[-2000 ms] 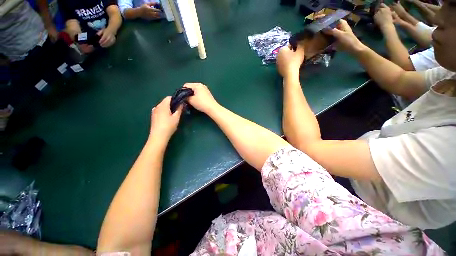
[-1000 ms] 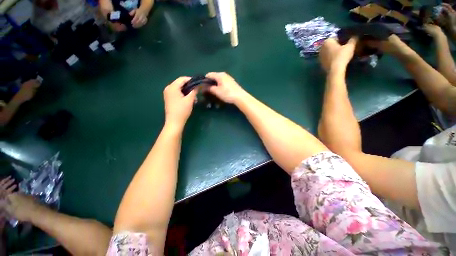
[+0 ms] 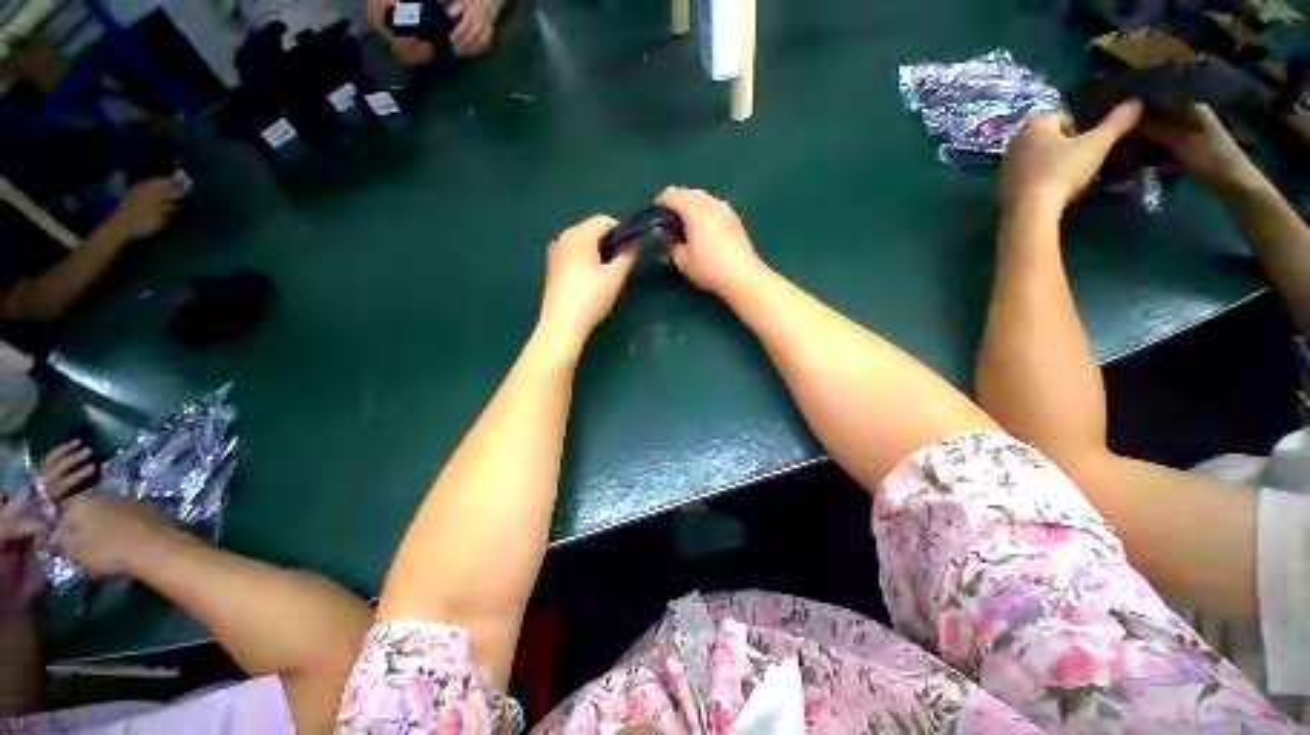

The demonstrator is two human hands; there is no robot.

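Note:
A compact black cable bundle (image 3: 641,230) is held as a short arc between my two hands, a little above the dark green tabletop. My left hand (image 3: 586,269) grips its left end. My right hand (image 3: 707,241) grips its right end. The cable tips are mostly hidden by my fingers.
Shiny bags lie on the tabletop (image 3: 431,345) at the upper right (image 3: 977,104) and at the left (image 3: 180,457). A dark lump (image 3: 223,305) lies at left. White-tagged black items (image 3: 309,89) stand at upper left. Pale posts (image 3: 741,58) stand ahead. Neighbours' arms reach in from both sides.
The view has shifted left, so the table and neighbours appear further right. My hands still hold the black bundle, now slightly tilted. The left neighbour's hands have come further into view at the shiny bags.

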